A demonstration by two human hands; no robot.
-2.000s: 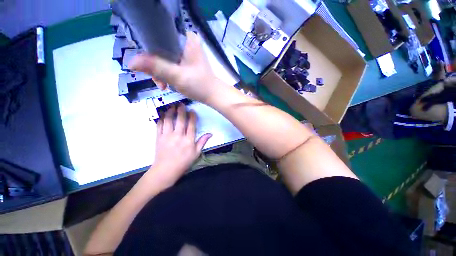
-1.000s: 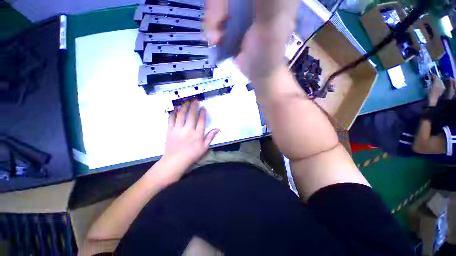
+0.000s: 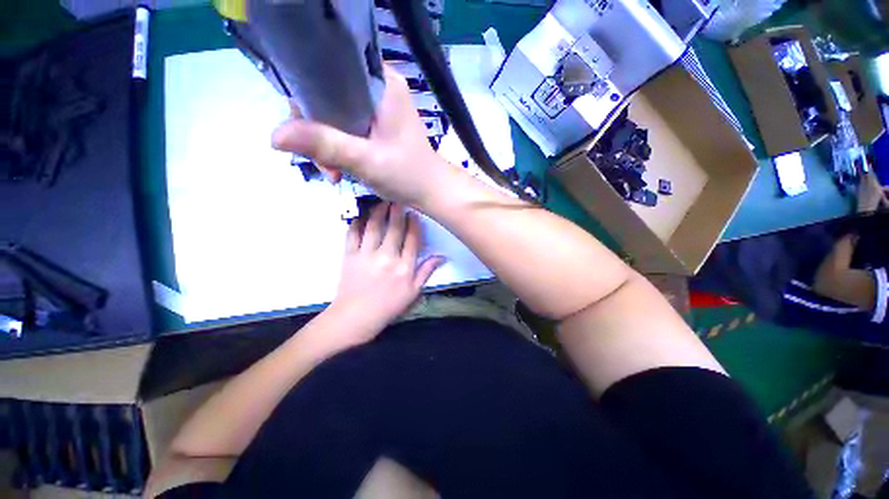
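Note:
My right hand is wrapped around the large grey electric screwdriver, which stands over the work; its bit is hidden. Below it, a channel housing lies on the white sheet, mostly hidden by the hands and tool. My left hand lies flat with its fingertips on the near edge of that housing, pressing on it. More housings lie in a row behind the screwdriver, largely covered by it and my right hand.
The black parts tray is at left, over a carton of black units. At right stand the screw feeder and the carton with small black blocks. The black cable curves beside my right hand. Another person's arm shows far right.
Since one second ago, my right hand and the screwdriver have moved left from near the feeder to over the housing. My left hand stays on the housing. The view has shifted slightly.

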